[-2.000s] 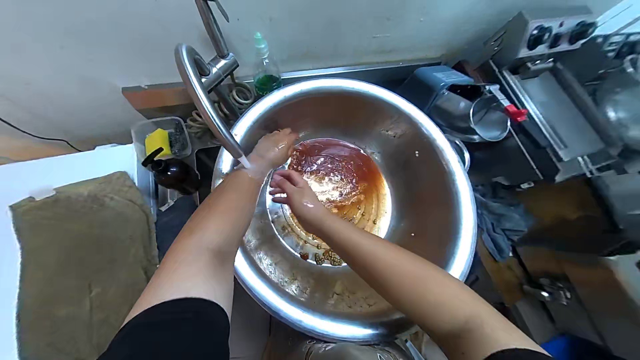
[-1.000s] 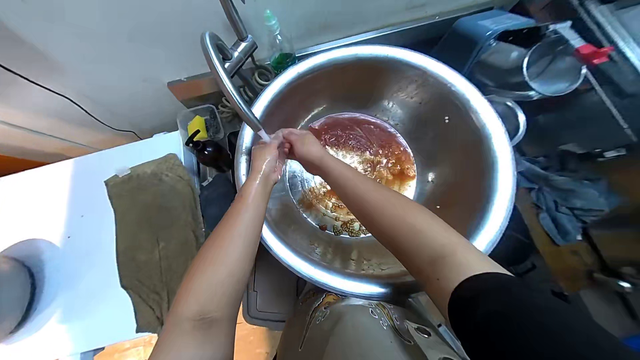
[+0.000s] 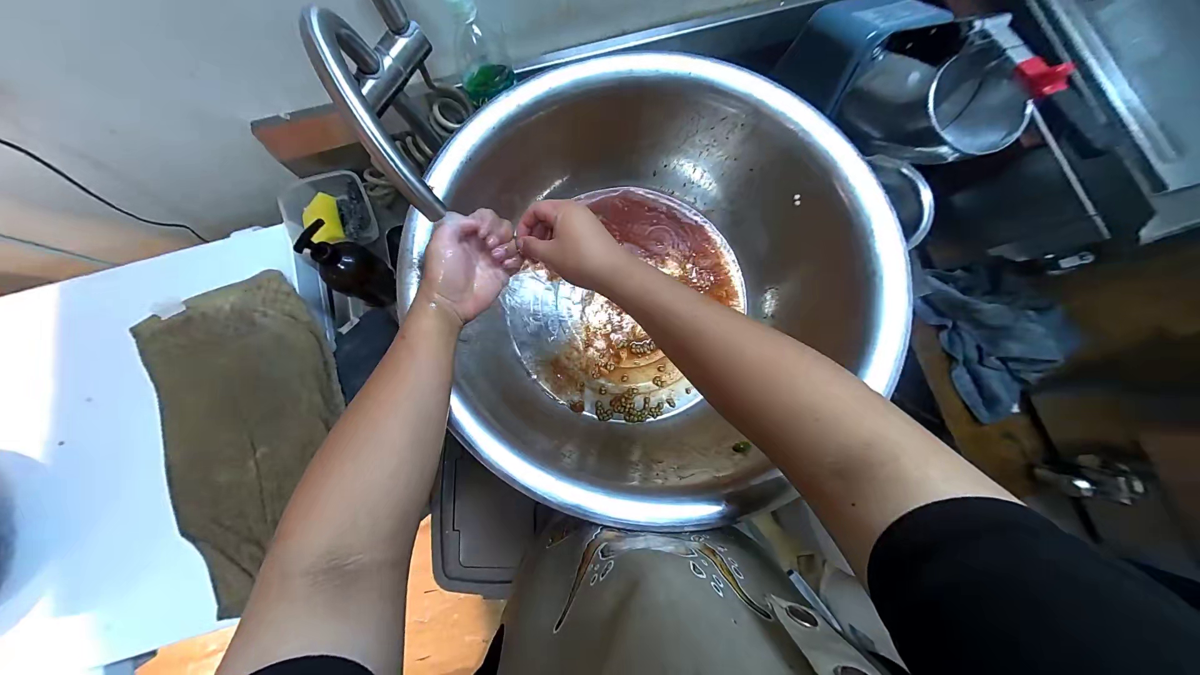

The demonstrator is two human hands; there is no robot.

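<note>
My left hand point(image 3: 469, 265) is wet, palm up with fingers curled, right under the spout of the metal faucet point(image 3: 361, 103). Beside it, my right hand point(image 3: 569, 244) has its fingertips bent close to the left fingers; whether it pinches something small cannot be told. Both hands are over the left part of a large stainless steel bowl point(image 3: 825, 234). Reddish-brown liquid point(image 3: 656, 230) covers part of the bowl's bottom, and small greenish-brown grains or seeds point(image 3: 630, 405) lie at its near side.
A brown pump bottle point(image 3: 354, 272) and a yellow sponge point(image 3: 323, 217) stand left of the bowl, near a brown cloth point(image 3: 246, 412) on a white surface. Behind is a bottle of green liquid point(image 3: 486, 80). Metal pots point(image 3: 980, 103) and a grey-blue cloth point(image 3: 998, 328) are at right.
My hands, wide apart two seconds ago, came together under the faucet a second ago. Now my left palm has turned up, with my right fingertips at its fingers.
</note>
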